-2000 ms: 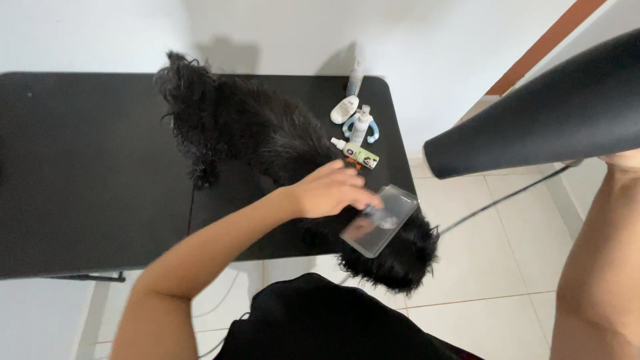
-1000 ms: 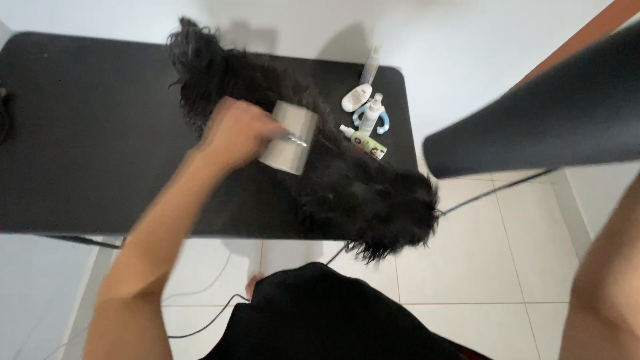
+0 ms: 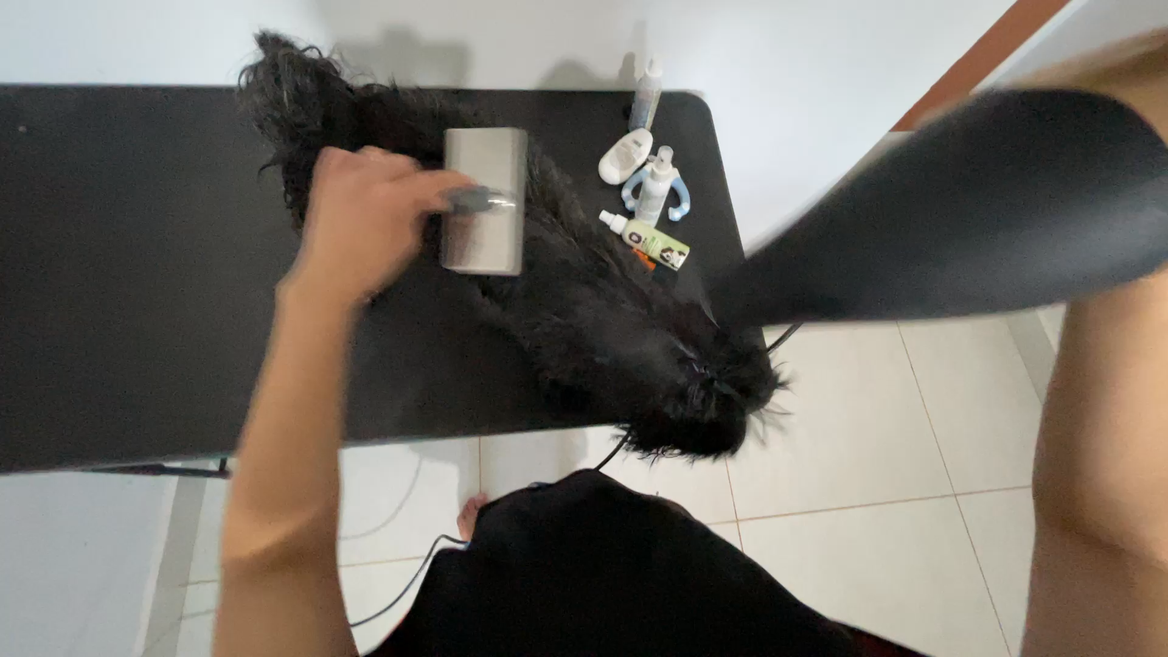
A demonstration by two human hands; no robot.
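A black, long-haired dog (image 3: 593, 319) lies diagonally over a black table (image 3: 109, 274). My left hand (image 3: 374, 214) grips the handle of a wide grooming brush (image 3: 484, 242), whose pale rectangular back faces up over the dog's body. From the upper right, a large black tapered tube, apparently a hair dryer (image 3: 931, 219), points at the dog's lower-right end. My right arm rises along the right edge behind it; that hand's fingers cannot be made out.
Near the table's right end are two white spray bottles (image 3: 647, 96) (image 3: 653, 187), a white oval device (image 3: 626, 157), a blue-and-white curved object (image 3: 678, 199) and a green-labelled bottle (image 3: 659, 245). A dark cord (image 3: 411, 584) crosses the tiled floor; a bare foot (image 3: 471, 513) shows below.
My left hand and the brush have gone from the dog's lower-right end to its middle and upper body. The dryer's tip has come closer to the dog's lower-right end since one second ago.
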